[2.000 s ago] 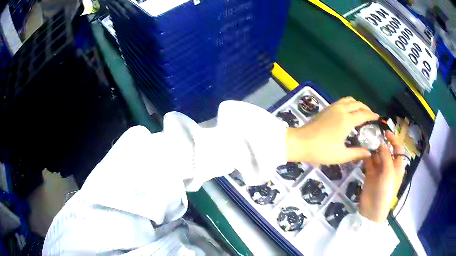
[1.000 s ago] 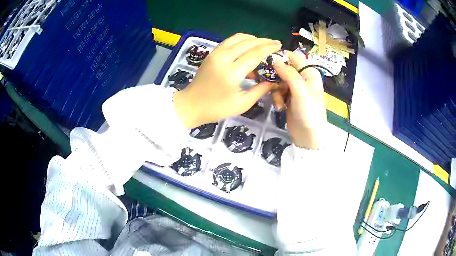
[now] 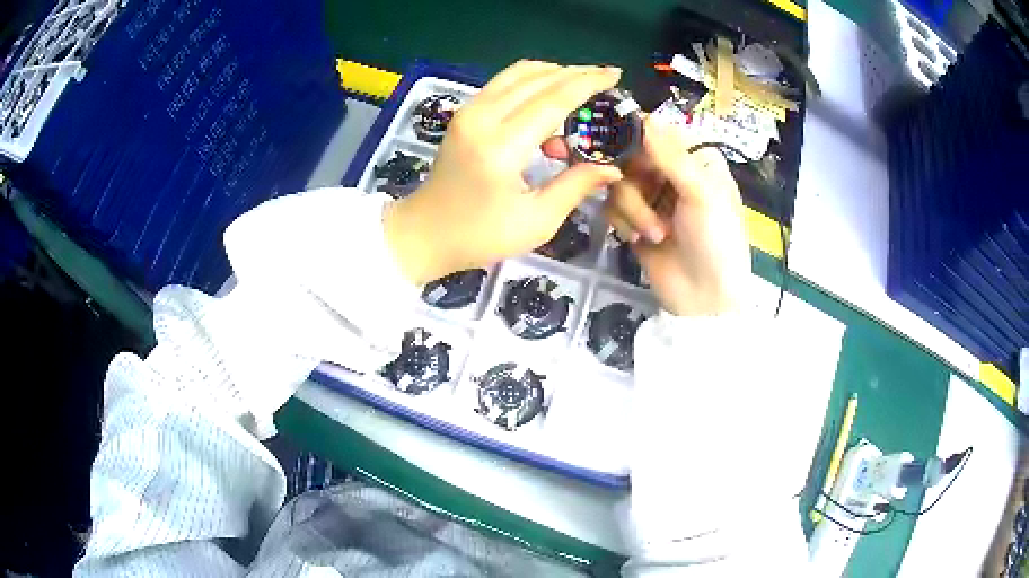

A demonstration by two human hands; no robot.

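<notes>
A smartwatch unit (image 3: 601, 128) is held above the tray, its round face towards me and lit with small coloured icons. My left hand (image 3: 491, 169) grips its edge between thumb and fingers. My right hand (image 3: 688, 215) is at its lower right side with bent fingers; a thin black cable (image 3: 728, 150) runs from it. What the right fingertips grip is partly hidden. The white tray (image 3: 451, 409) in a blue frame lies below, with dark watch units (image 3: 511, 394) in its pockets. My hands and sleeves cover part of the tray.
Dark-blue stacked trays (image 3: 192, 136) stand at the left and more (image 3: 970, 203) at the right. A scrap pile (image 3: 728, 90) lies on a black surface beyond the tray. A power strip (image 3: 863, 480) with plugs and a thin yellow stick (image 3: 836, 457) are at the lower right.
Since one second ago, the watch face has turned towards me and shows coloured icons. The right fingers have moved down off its face. Earlier, the view was turned further left and the watch showed a pale face.
</notes>
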